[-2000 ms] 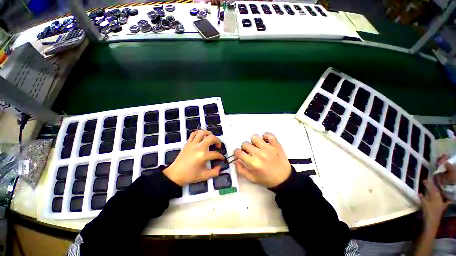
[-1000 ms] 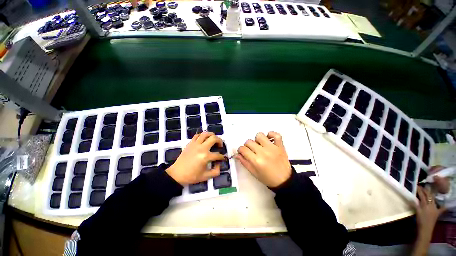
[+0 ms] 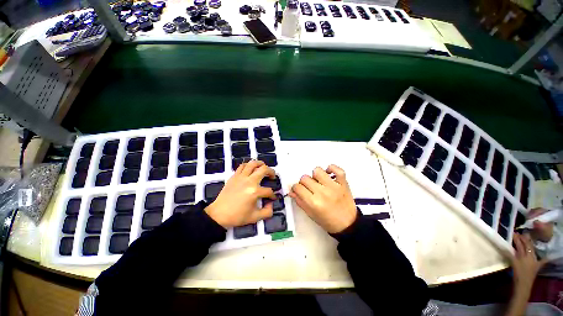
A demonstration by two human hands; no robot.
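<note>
A white parts tray (image 3: 166,184) holds two long rows of slots with black rounded housings (image 3: 275,222). A green mark sits at its lower right corner. My left hand (image 3: 242,195) lies over the tray's lower right part, thumb and fingers around a black housing at the slot. My right hand (image 3: 325,197) is just right of the tray edge, fingers curled, thumb and index fingertips close together beside that housing. Whether a small part or tool is between the right fingertips is too small to tell.
Two black strips (image 3: 373,208) lie right of my right hand. A second tray (image 3: 458,162) is at right, with another person's hands (image 3: 526,248) at its end. A green conveyor (image 3: 204,83) runs behind. A clear bag (image 3: 32,199) is at far left. A phone (image 3: 260,32) lies beyond the belt.
The dark sliver seen between my fingertips two seconds ago is no longer clear. My hands have barely moved. The view has shifted slightly.
</note>
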